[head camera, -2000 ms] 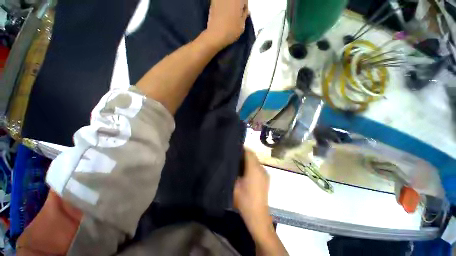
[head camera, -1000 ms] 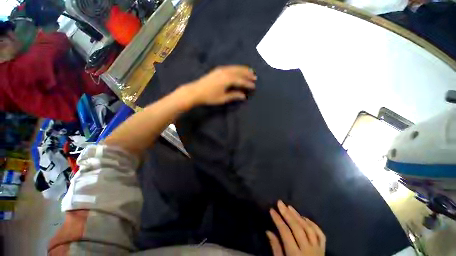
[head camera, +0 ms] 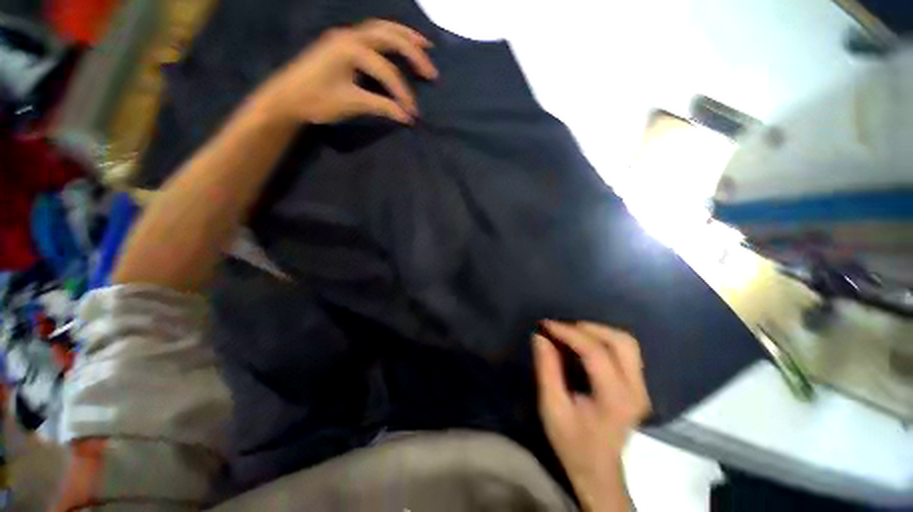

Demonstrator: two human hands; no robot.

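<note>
A large black cloth panel (head camera: 601,270) lies over the white table and reaches the machine bed, with more black cloth bunched over my lap. My left hand (head camera: 360,75) is on the upper part of the panel, fingers curved; creases run from its thumb tip, but whether it pinches the cloth is unclear. My right hand (head camera: 596,385) is at the panel's near edge, thumb and fingertips close together on the cloth. The white sewing machine head (head camera: 821,150) with a blue stripe stands at right; bright glare hides its needle area.
Green snips (head camera: 789,365) lie on the bed right of the panel. The table's metallic front edge (head camera: 721,445) curves along the lower right. A taped tan side extension (head camera: 135,100) is at upper left. Blurred mixed scraps (head camera: 40,330) lie at far left.
The view has shifted, moving the scene up and left. My right hand's fingers have drawn together at the cloth edge. My left thumb now creases the cloth more.
</note>
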